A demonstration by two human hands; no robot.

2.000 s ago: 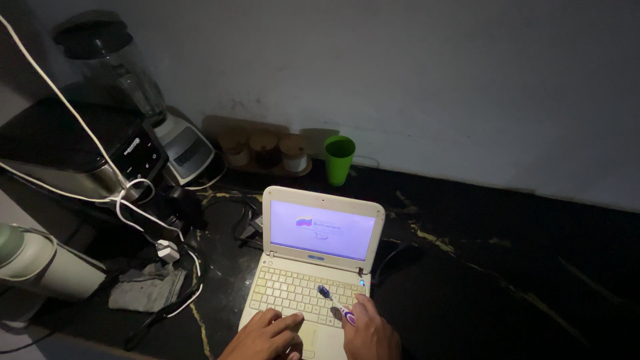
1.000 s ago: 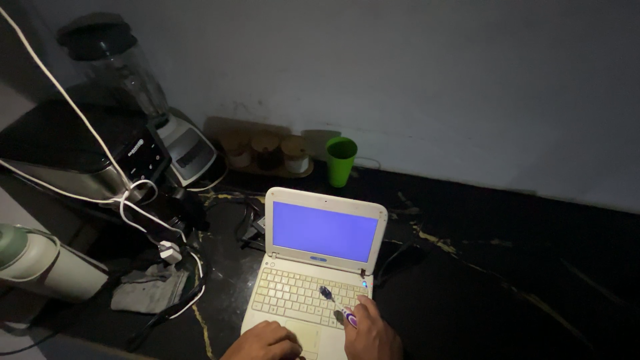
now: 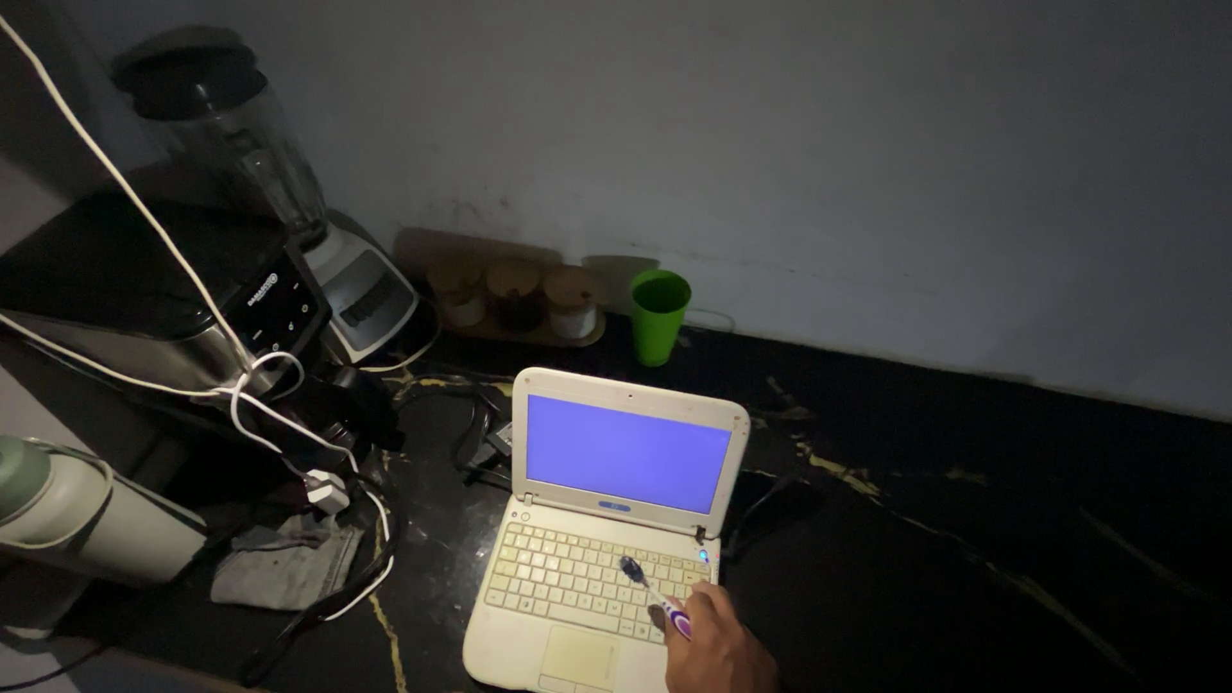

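A small white laptop [image 3: 593,539] stands unfolded on the black counter, its screen plain blue-violet and its keys yellowed. My right hand [image 3: 717,640] is closed around the purple and white handle of a toothbrush [image 3: 674,614] at the right side of the keyboard. The brush's dark bristle head lies over the upper right keys; whether it touches them is hard to tell. My left hand is out of the frame. Below the keys, the touchpad [image 3: 579,658] is uncovered.
Behind the laptop stand a green plastic cup [image 3: 659,318] and several lidded jars [image 3: 570,303]. At left are a blender [image 3: 361,289], a black and steel appliance [image 3: 144,279], a pale bottle [image 3: 106,515], a grey cloth [image 3: 287,563] and a white plug [image 3: 327,491] with tangled cables.
My left hand, earlier at the laptop's front edge by the touchpad, has left the view. The screen has gone from showing a logo to plain blue-violet. My right hand still holds the toothbrush.
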